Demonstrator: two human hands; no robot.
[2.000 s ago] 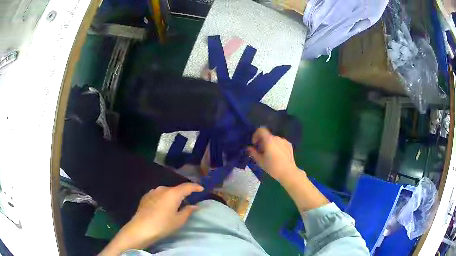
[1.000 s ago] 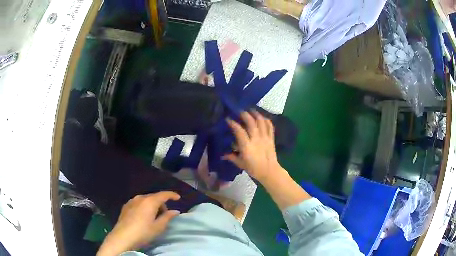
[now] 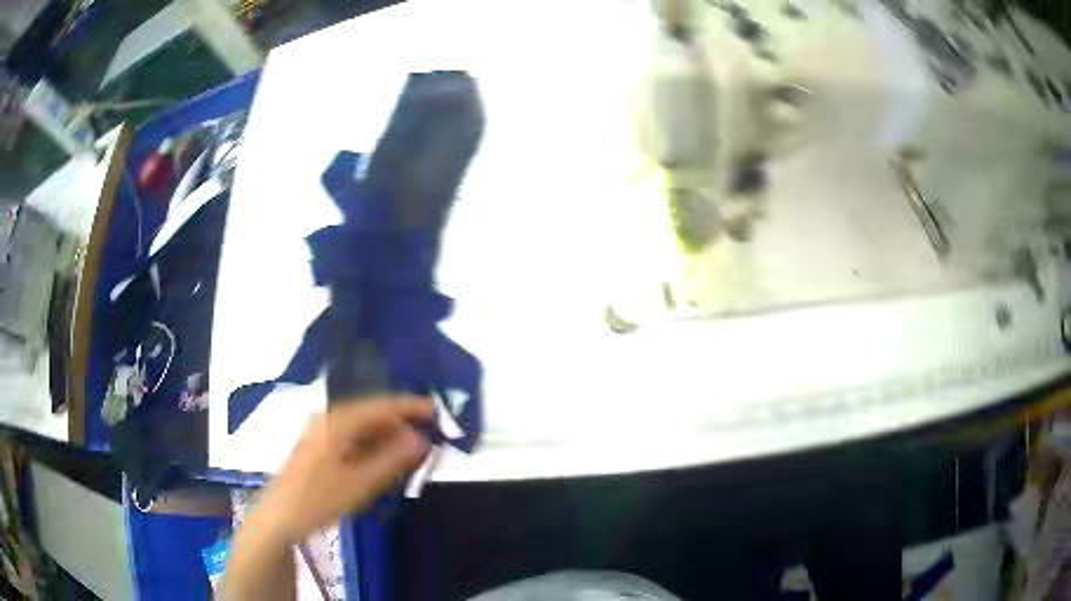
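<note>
A bundle of brighter navy fabric strips lies with a long dark garment piece on the white table, left of the sewing machine. My left hand is at the bundle's near end, with its fingers closed on a navy strip. A small whitish-pink piece hangs by my fingertips. Motion blur hides the exact grip. My right hand is not in view.
The blurred sewing machine stands at the right, its needle area lit yellow-green. A blue tray at the left holds dark pieces with white cord. Black cloth hangs below the table's front edge.
The view has swung from the low pale board and lap to the sewing table. My left hand has closed on a navy strip. My right hand has gone out of view.
</note>
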